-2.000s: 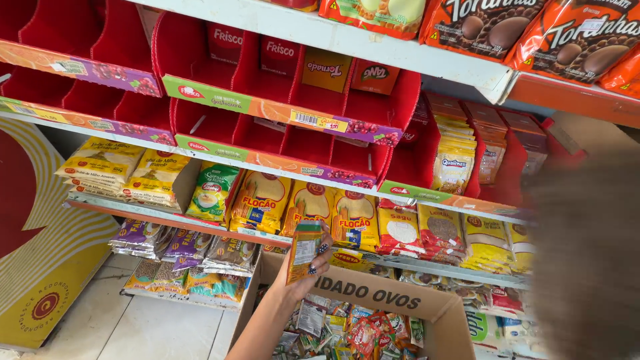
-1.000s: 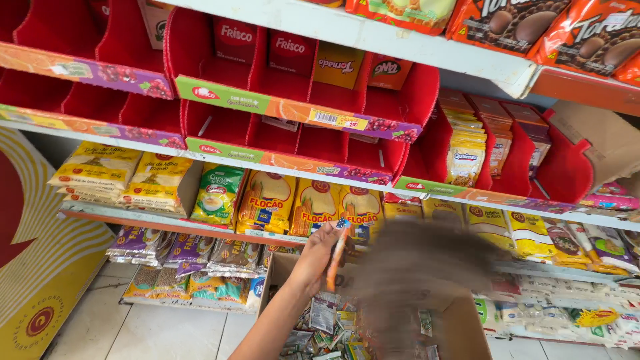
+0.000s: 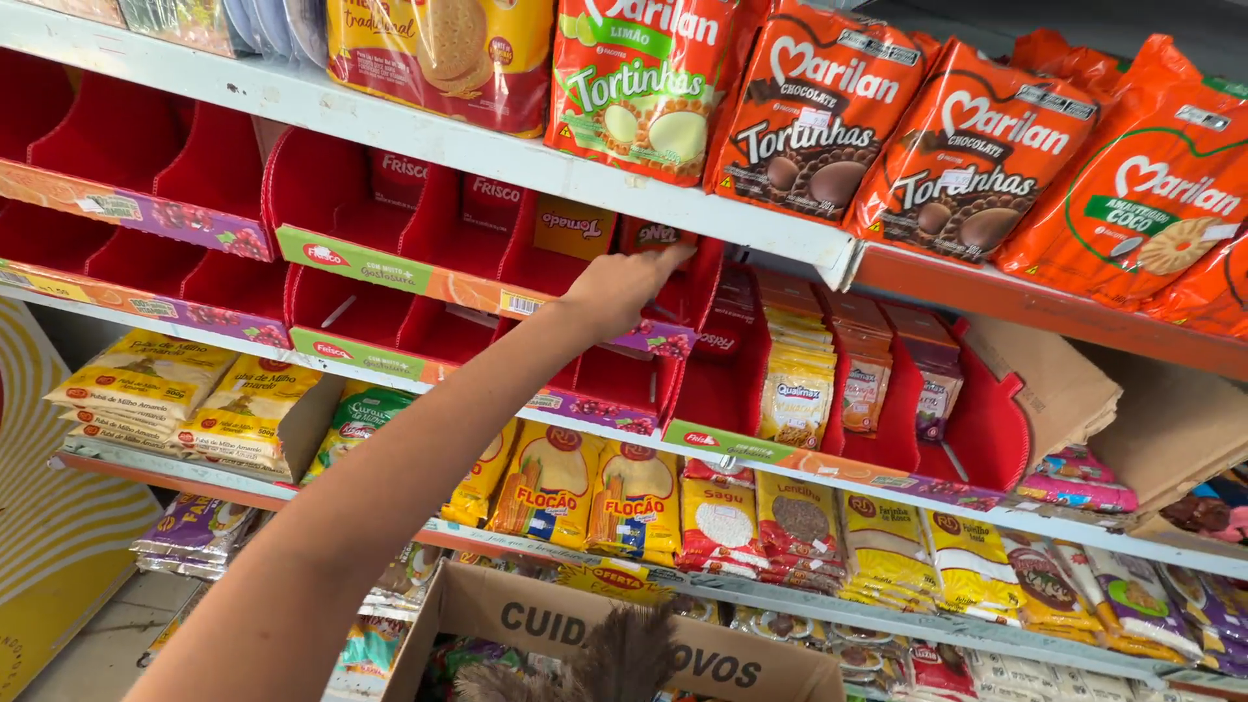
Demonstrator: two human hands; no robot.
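My left hand [image 3: 619, 288] reaches from the lower left into the upper row of a red divided display tray [image 3: 706, 283]. Its fingers are at the right-end compartment, in front of a small red-brown box [image 3: 655, 234]; whether they hold anything is hidden. Beside that box stands a yellow-orange Tornado box [image 3: 573, 226]. A grey-brown feather duster [image 3: 624, 658] shows at the bottom, over an open cardboard box [image 3: 526, 624] of small packets. My right hand is out of view.
Above, a white shelf [image 3: 468, 132] bears biscuit packs [image 3: 819, 112]. Sachets [image 3: 798, 380] fill compartments at the right, near cardboard flaps [image 3: 1048, 375]. Bags of flour and grain [image 3: 634, 497] line the shelf below.
My left hand, which held a small packet above the cardboard box, has moved up to the display tray. The feather duster, blurred at the right before, is now at the bottom centre.
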